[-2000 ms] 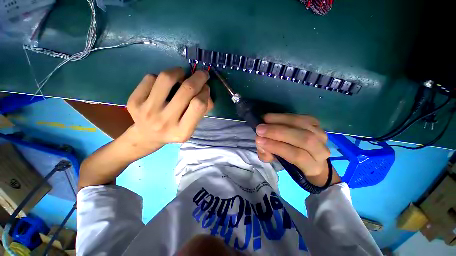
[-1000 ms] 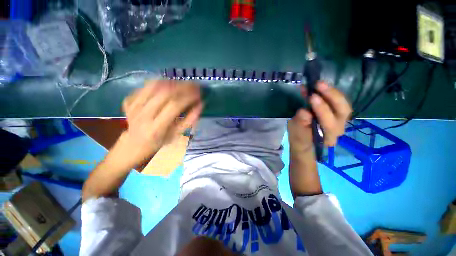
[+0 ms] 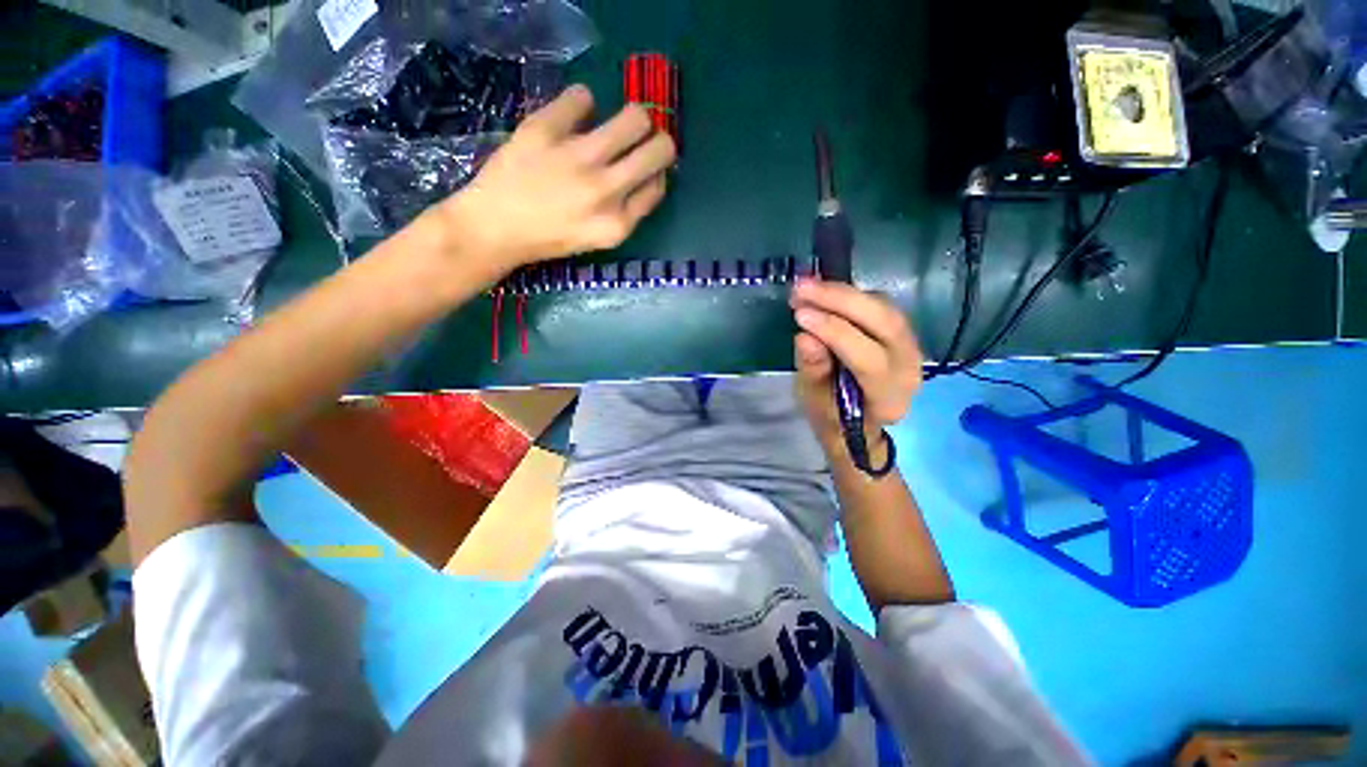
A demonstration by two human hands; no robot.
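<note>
My right hand (image 3: 861,348) holds a soldering iron (image 3: 834,243) by its black handle, tip up, over the right end of the component row. My left hand (image 3: 577,180) reaches over the row, its fingertips beside a bundle of red lead wires (image 3: 652,93); whether the fingers touch or hold a wire cannot be told. The row of small black components (image 3: 660,273) lies on the green mat with its metal terminals towards me. Two short red wires (image 3: 522,321) hang from its left end towards the bench edge.
Behind my left arm is a bag of black components (image 3: 427,113). A labelled bag (image 3: 218,217) and a blue tray (image 3: 138,105) are at left. At right are the black soldering station (image 3: 1034,168), a yellow sponge (image 3: 1129,102) and cords. A blue stool (image 3: 1147,502) stands below the bench.
My left hand has moved from the row's left end up to the red wire bundle. My right hand has drawn the iron away from the terminals and raised it upright. The view has shifted too.
</note>
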